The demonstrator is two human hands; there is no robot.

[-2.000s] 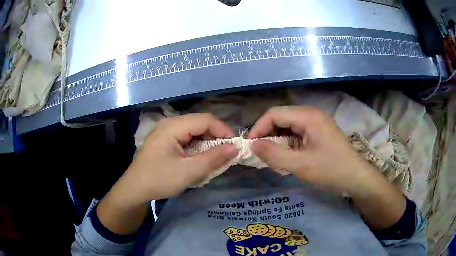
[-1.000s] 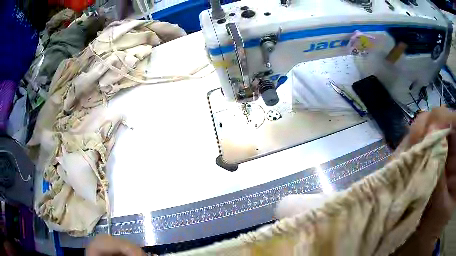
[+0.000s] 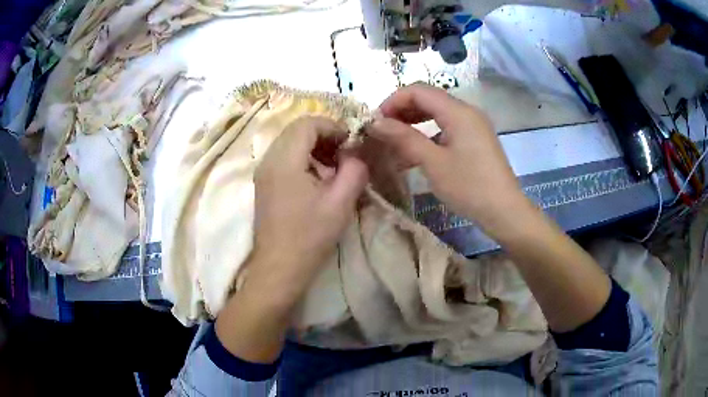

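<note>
A cream garment (image 3: pixel 221 186) with a gathered elastic edge (image 3: pixel 310 99) lies over the table's front edge and hangs towards my lap. My left hand (image 3: pixel 307 182) pinches the gathered edge near the seam, and cloth covers part of its surroundings. My right hand (image 3: pixel 442 147) holds the same edge just to the right, its thumb and fingertips close to my left hand's. The seam between the fingertips is blurred, and I cannot tell whether a small tool is there.
The sewing machine head (image 3: pixel 404 27) stands just behind my hands. A cream garment pile (image 3: pixel 93 194) lies at the table's left. A black phone (image 3: pixel 621 112), a slim blue object (image 3: pixel 570 77) and orange-handled scissors (image 3: pixel 683 163) lie at the right. A ruler strip (image 3: pixel 582 190) runs along the front edge.
The garment, stretched low at the right a second ago, is now raised over the table's middle. Both hands have come together at its gathered edge. The view has tilted down slightly.
</note>
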